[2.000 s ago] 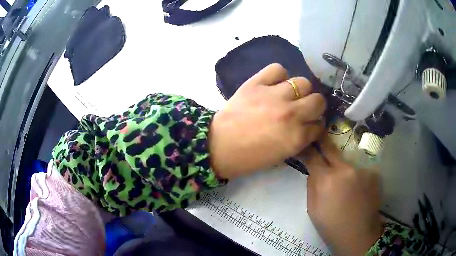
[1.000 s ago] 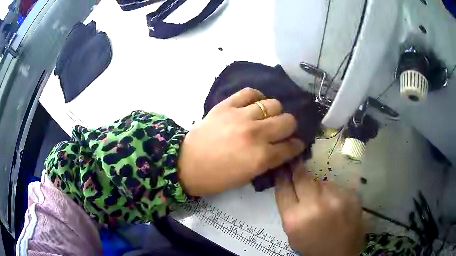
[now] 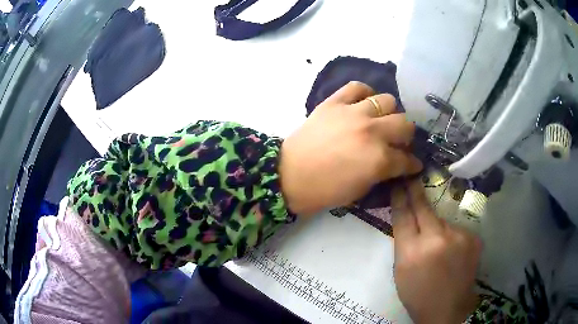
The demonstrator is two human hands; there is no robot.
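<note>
A dark fabric panel (image 3: 352, 74) lies on the white table, its right side reaching the presser foot (image 3: 443, 147) of the sewing machine. My left hand (image 3: 352, 149), with a ring, presses on the panel, fingers bent near the foot. My right hand (image 3: 434, 253) is just below it, fingertips together on the fabric edge and touching or nearly touching my left fingers. A narrow black zipper band (image 3: 371, 220) shows between my hands, below the panel. The needle and the fabric under my fingers are hidden.
The pale machine head (image 3: 469, 63) fills the upper right, with ribbed cream knobs (image 3: 473, 202) beside the needle area. A stack of dark panels (image 3: 127, 57) lies at the far left. A black zipper loop (image 3: 263, 28) lies beyond my hands. Black snips (image 3: 533, 291) lie at lower right.
The panel has shifted up and turned toward the presser foot, and both hands have moved with it. More of the zipper band shows below my left hand. The whole view has also shifted.
</note>
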